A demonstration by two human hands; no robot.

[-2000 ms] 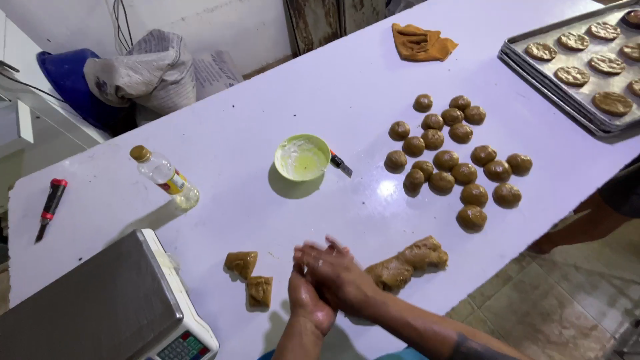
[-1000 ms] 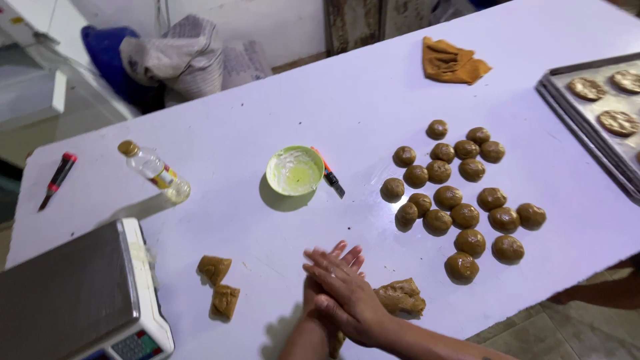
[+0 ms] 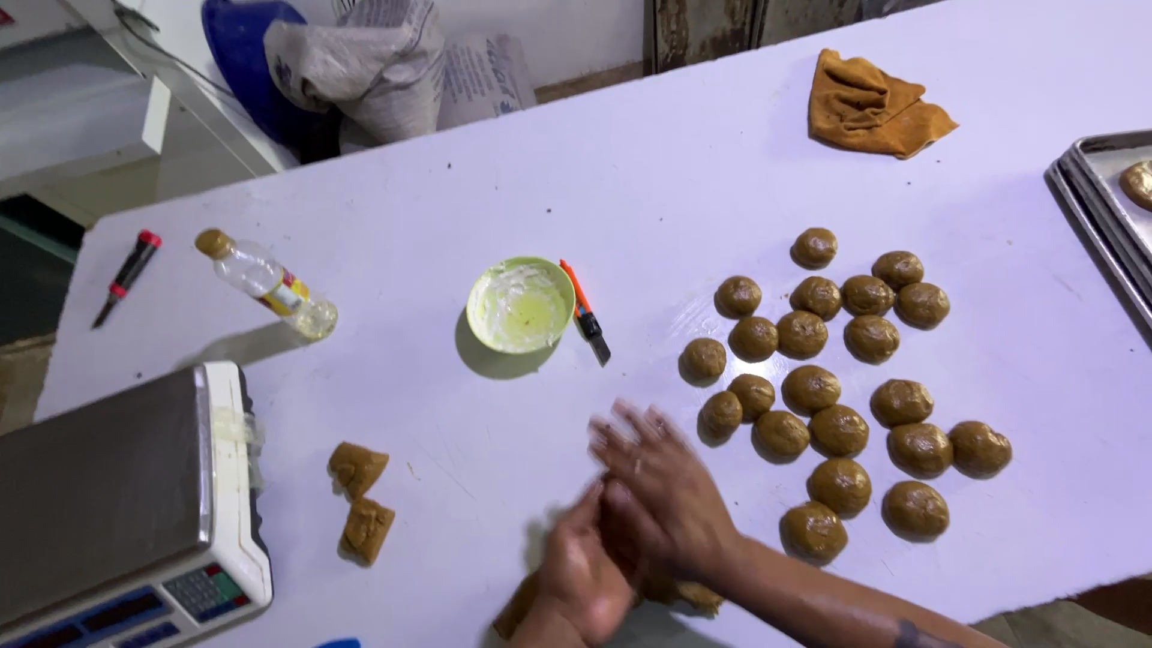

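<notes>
My left hand (image 3: 585, 571) is palm up, with my right hand (image 3: 666, 495) laid over it. A brown dough piece shows partly between the palms. Under and behind the hands lies a larger brown dough roll (image 3: 693, 596), mostly hidden. Two small cut dough pieces (image 3: 358, 468) touch each other on the white table to the left. Several shiny brown dough balls (image 3: 839, 430) sit in a loose cluster to the right. Beyond the hands stands a green bowl (image 3: 520, 306) with white and yellowish residue, and an orange box cutter (image 3: 587, 315) lies against its right side.
A digital scale (image 3: 108, 504) occupies the lower left. Behind it stand a clear bottle (image 3: 270, 286) with yellowish liquid and a red-black tool with a blade (image 3: 128, 274). An orange-brown cloth (image 3: 873, 106) lies at the back, stacked metal trays (image 3: 1102, 225) at the right edge.
My hands stay pressed together, and the upper one has shifted its angle over the lower. The view has moved closer and leftward, so less of the trays shows.
</notes>
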